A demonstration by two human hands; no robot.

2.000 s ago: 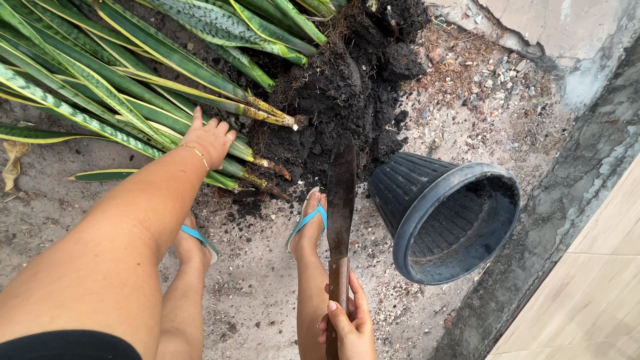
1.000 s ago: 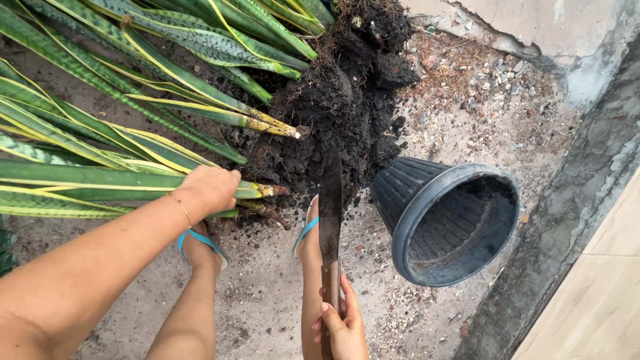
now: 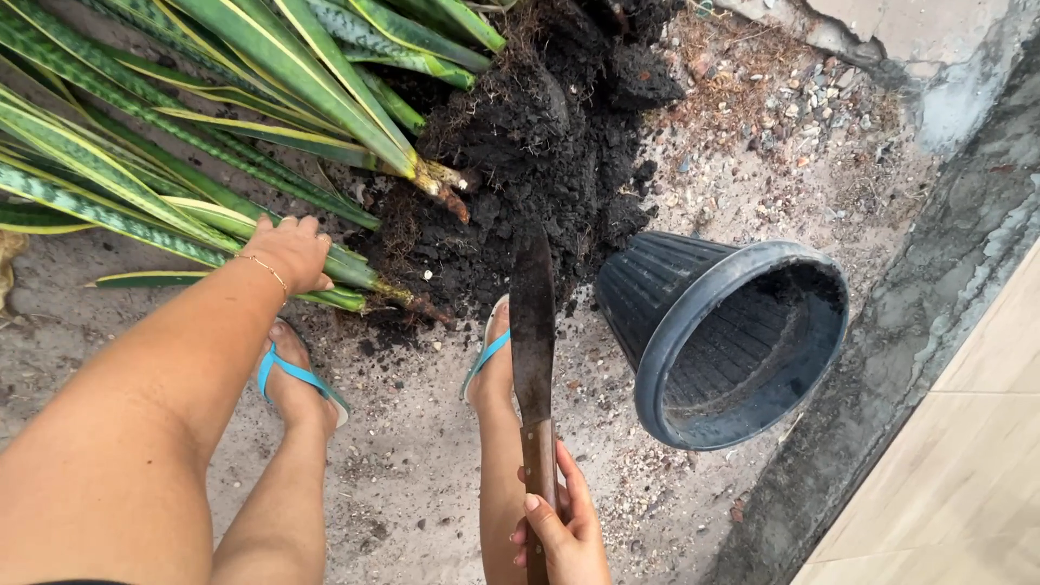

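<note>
My left hand, with a thin bracelet at the wrist, rests over the lower leaves of a snake plant; its palm is hidden, so I cannot tell whether it grips them. In my right hand is the wooden handle of a machete, its broad dark blade pointing away from me. The blade tip lies over or just above a mound of black soil and roots. More yellow-edged snake plant leaves spread to the upper left, with bare rhizome ends near the soil.
A black ribbed plastic pot lies on its side right of the blade, soil inside its rim. My feet in blue-strapped flip-flops stand on sandy ground. A rough concrete edge and pale tiles run along the right.
Since one second ago, my left hand has shifted away from the rhizome end, back along the leaves. A leafy cluster beside the soil lies at a different angle. My right hand still holds the machete.
</note>
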